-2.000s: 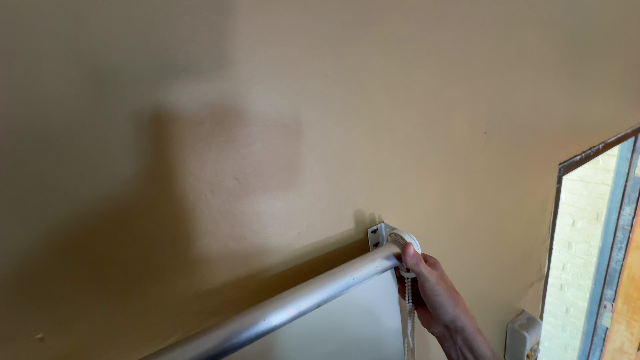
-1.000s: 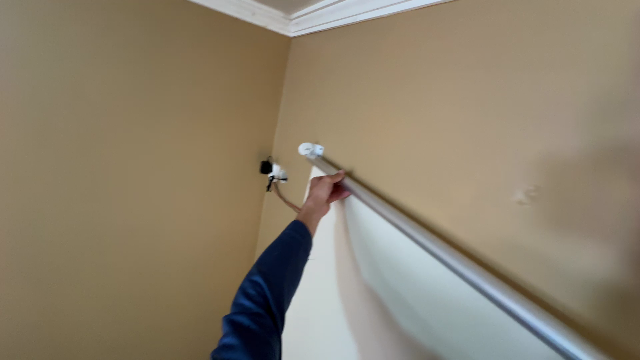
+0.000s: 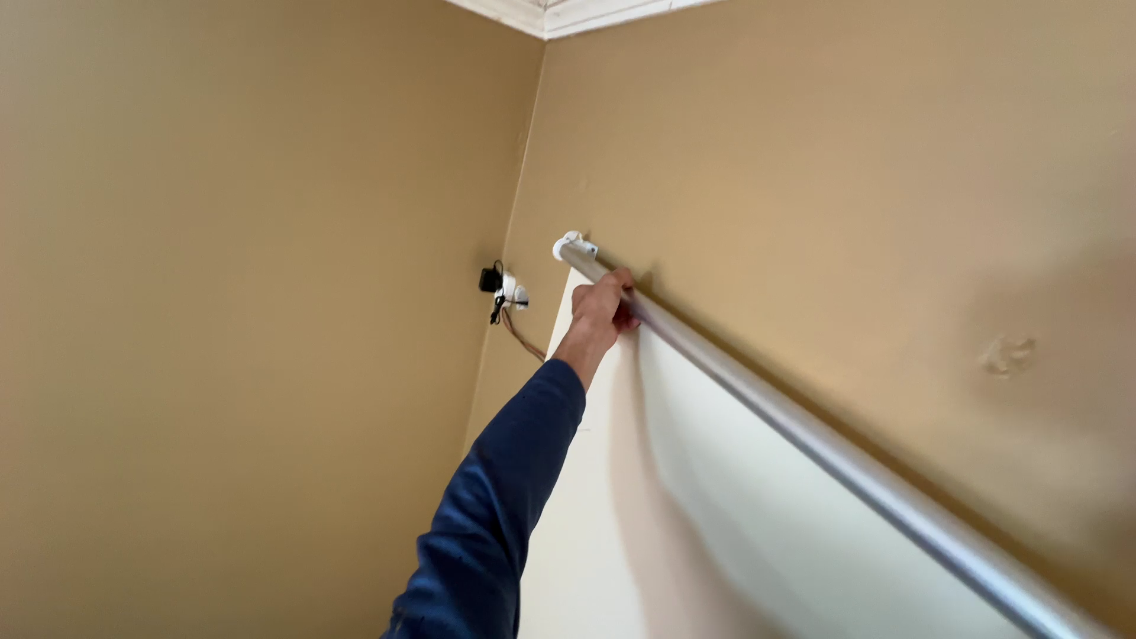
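Note:
My left hand [image 3: 605, 306], in a dark blue sleeve, grips the silver metal tube of a roller blind [image 3: 799, 426] near its far left end. The thumb and fingers close around the tube. Just beyond the hand, the tube's end meets a white bracket [image 3: 575, 246] on the tan wall. White blind fabric [image 3: 754, 497] hangs down from the tube, with my arm's shadow on it. The tube slants down to the lower right and leaves the frame there, so its other end is hidden. My right hand is out of view.
A black plug-in adapter [image 3: 490, 280] and its cable sit at a white wall outlet [image 3: 508, 288] near the room corner. A brown cord [image 3: 524, 337] runs down behind the blind. White cornice [image 3: 603, 13] lines the ceiling, and a rough patch [image 3: 1008, 356] marks the wall at right.
The view has swung from the tube's chain end, where a hand held it two seconds ago, to the far left end. Since one second ago my left hand has kept its hold there.

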